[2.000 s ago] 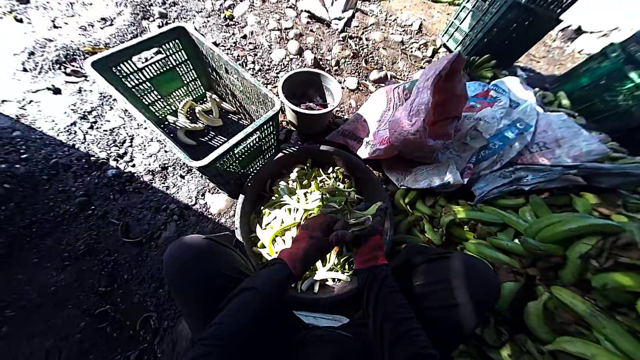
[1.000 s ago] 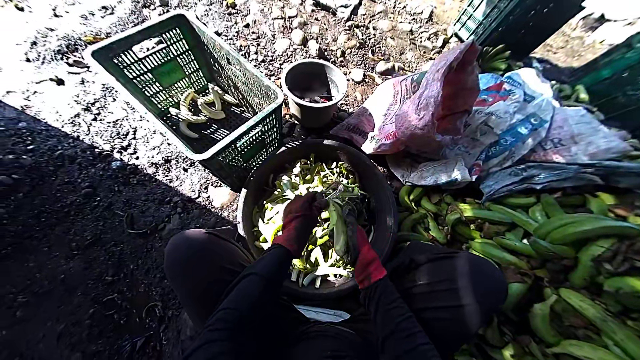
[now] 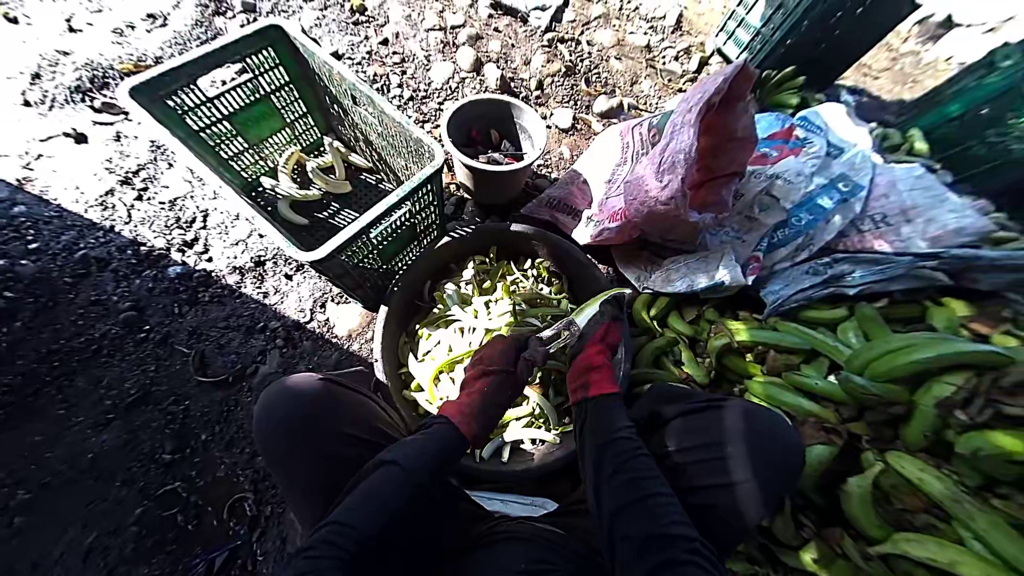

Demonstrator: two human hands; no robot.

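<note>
A round dark tub (image 3: 386,336) stands between my knees, with many pale green banana peels (image 3: 472,308) in it. Over its right half my right hand (image 3: 596,352), in a dark and red glove, is closed around a green banana (image 3: 596,304), whose upper end points up and right. My left hand (image 3: 500,376), gloved the same way, is closed at the banana's lower left end. A shiny strip there may be a blade, but the gloves hide most of it. Peeled bananas (image 3: 312,176) lie in the green plastic crate (image 3: 432,172) at the upper left.
Behind the tub stands a grey bucket (image 3: 496,180) with dark bits inside. Printed sacks (image 3: 800,192) lie at the right, beyond a large heap of green bananas (image 3: 920,360). More dark green crates (image 3: 808,36) are at the upper right. Stony ground (image 3: 144,320) lies to the left.
The green banana was upright between my hands a second ago and now slants up to the right. My right hand has risen towards the tub's right rim.
</note>
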